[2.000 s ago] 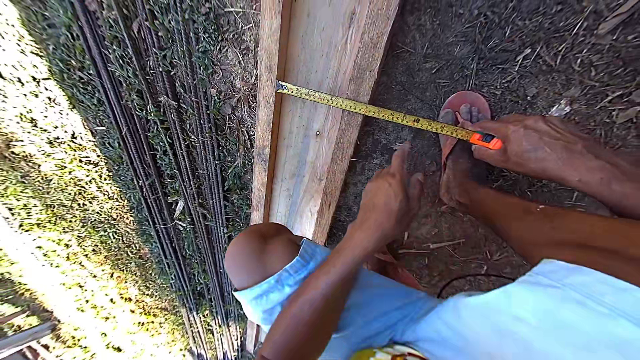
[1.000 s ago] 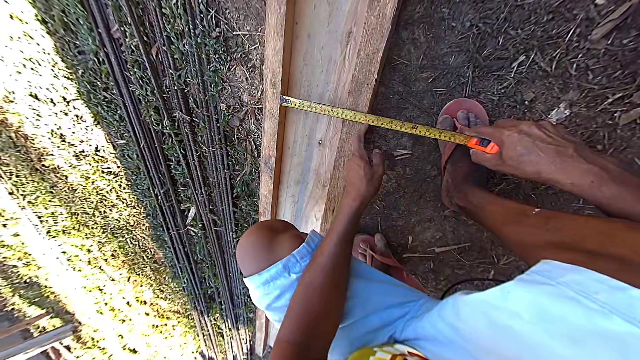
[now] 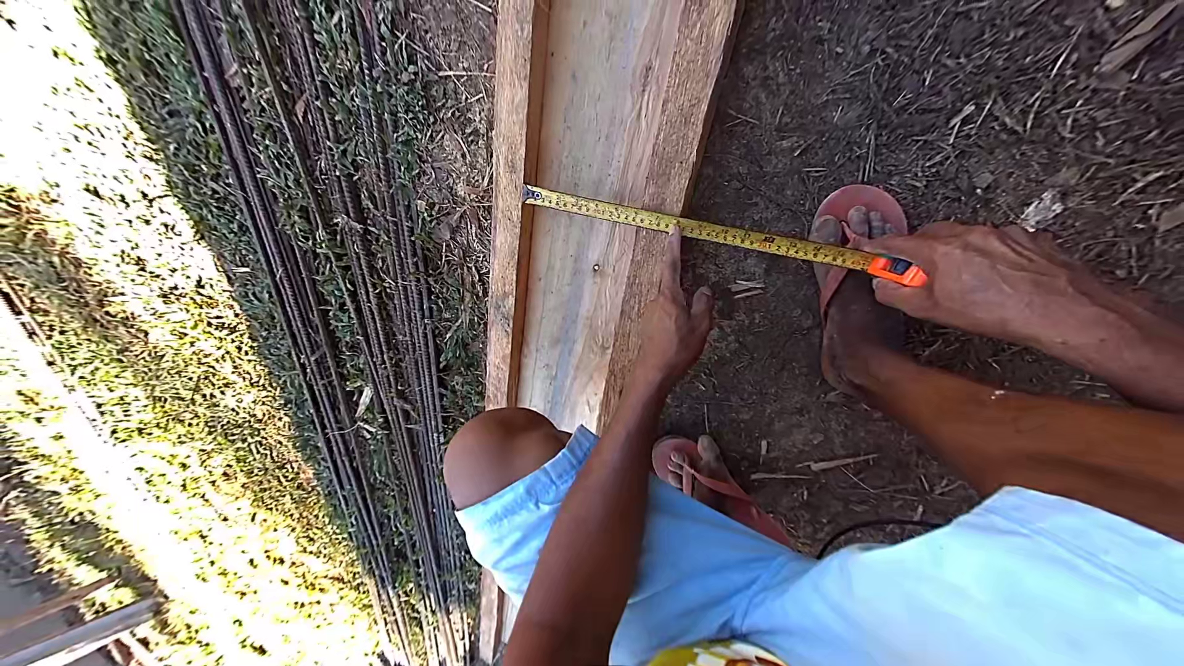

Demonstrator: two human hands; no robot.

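Note:
A yellow tape measure blade lies across a long wooden channel made of boards, its hooked end at the inner side of the left edge board. My right hand holds the orange tape measure case above a sandalled foot. My left hand holds nothing; its index fingertip touches or nearly touches the blade's lower edge over the right edge board, thumb apart, other fingers curled.
Long steel reinforcing bars lie on grass left of the channel. My bent knee is over its lower part. Both feet, in sandals, rest on dirt with wood chips. A dark cable curves near the shorts.
My left hand has moved up from below the tape to the blade, its index finger now pointing at it. My right hand still holds the case.

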